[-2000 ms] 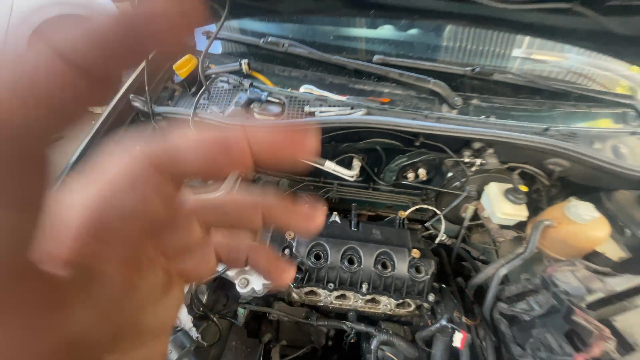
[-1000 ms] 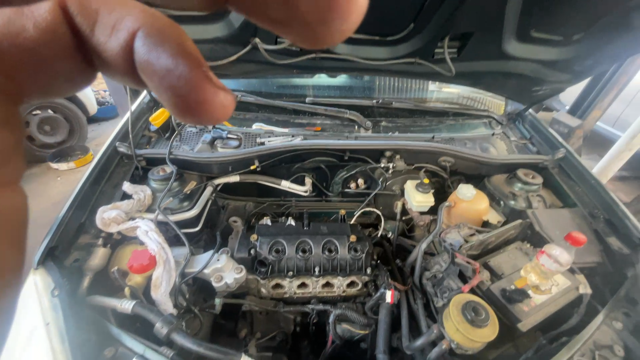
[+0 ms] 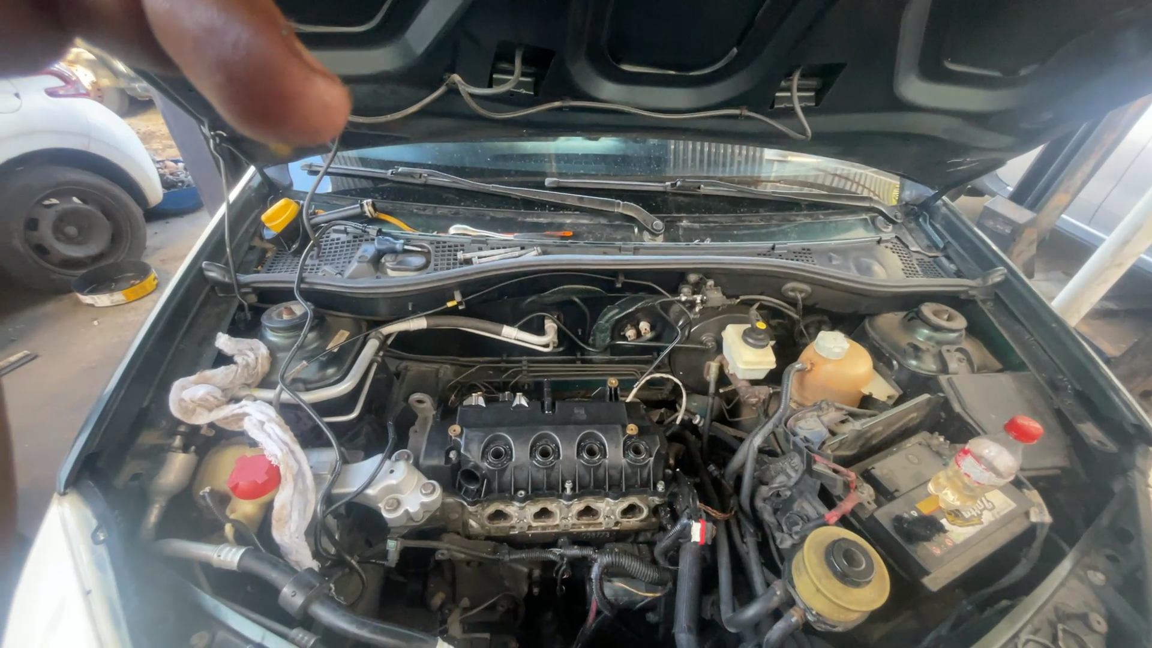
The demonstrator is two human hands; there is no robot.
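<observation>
Close to the camera, part of my left hand [image 3: 243,67] shows at the upper left, a blurred finger pointing down; the rest is cut off, so its grip is hidden. My right hand is out of view. Below lies a car's engine bay with a black plastic valve cover [image 3: 562,441] showing several round plug wells. Oval ports open in the metal cylinder head [image 3: 569,514] beneath it. A soiled white rag [image 3: 261,427] drapes beside the red-capped reservoir [image 3: 254,477]. Tools, among them a screwdriver [image 3: 391,245], lie on the cowl grille [image 3: 328,256].
The raised hood [image 3: 666,54] spans the top. A red-capped plastic bottle [image 3: 985,463] rests on the battery [image 3: 945,531]. Nearby are the orange-brown coolant tank [image 3: 832,369] and a yellowish round filter housing [image 3: 840,576]. A dark cable [image 3: 301,306] hangs at left.
My left hand, spread across the left side two seconds ago, now shows only at the upper left. The view has shifted and takes in more of the engine bay and hood.
</observation>
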